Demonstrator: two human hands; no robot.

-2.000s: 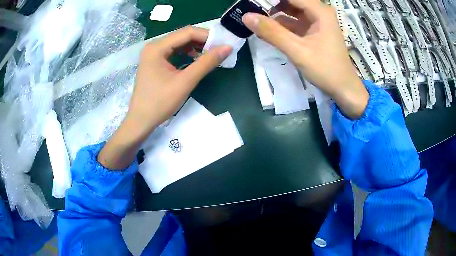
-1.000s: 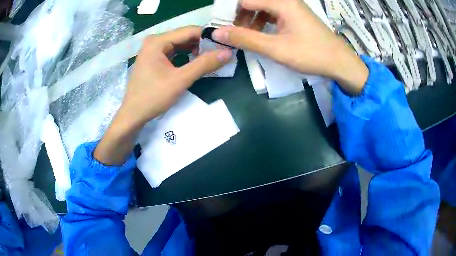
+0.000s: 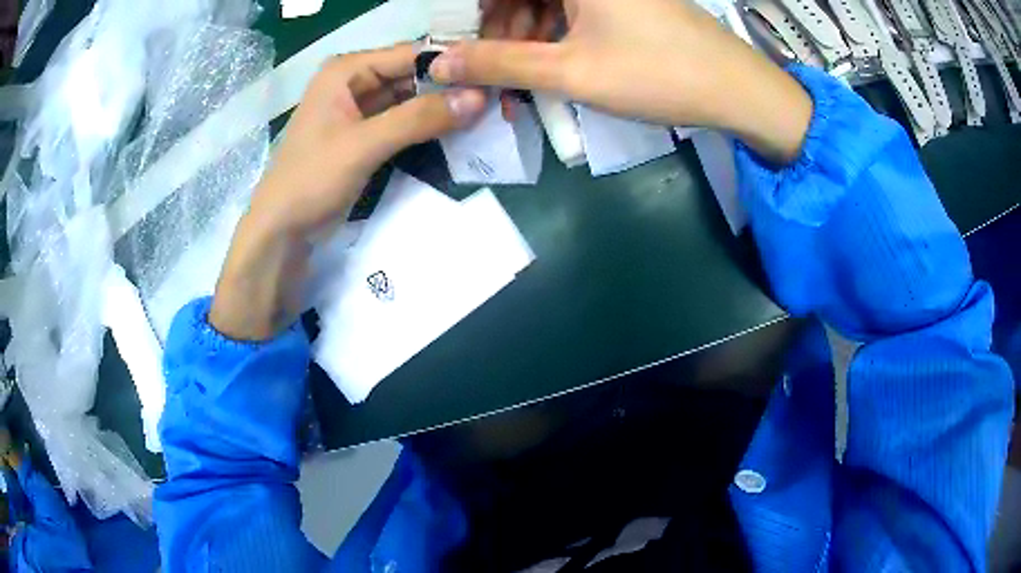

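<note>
My left hand (image 3: 347, 146) and my right hand (image 3: 627, 67) meet at the upper middle, both bare. Between their fingertips is a smartwatch (image 3: 427, 65), with a small black part of its case showing and its pale strap (image 3: 452, 17) pointing up to the frame's top edge. A white printed film sleeve (image 3: 490, 151) hangs below the fingers; my left thumb and fingers hold it against the case. The fingers hide most of the watch. A stack of printed film sleeves (image 3: 420, 285) lies on the green bench below my left hand.
Crinkled bubble wrap (image 3: 196, 146) heaps at the left, with a white foam-like strip (image 3: 134, 341) beside it. More white sleeves (image 3: 627, 140) lie under my right hand. Pale watch straps (image 3: 896, 67) fill the upper right. The bench edge (image 3: 582, 378) curves across in front.
The case has turned from its broad black back showing to only a narrow dark part showing, strap upward. Both hands have moved left in the picture, and the view has shifted.
</note>
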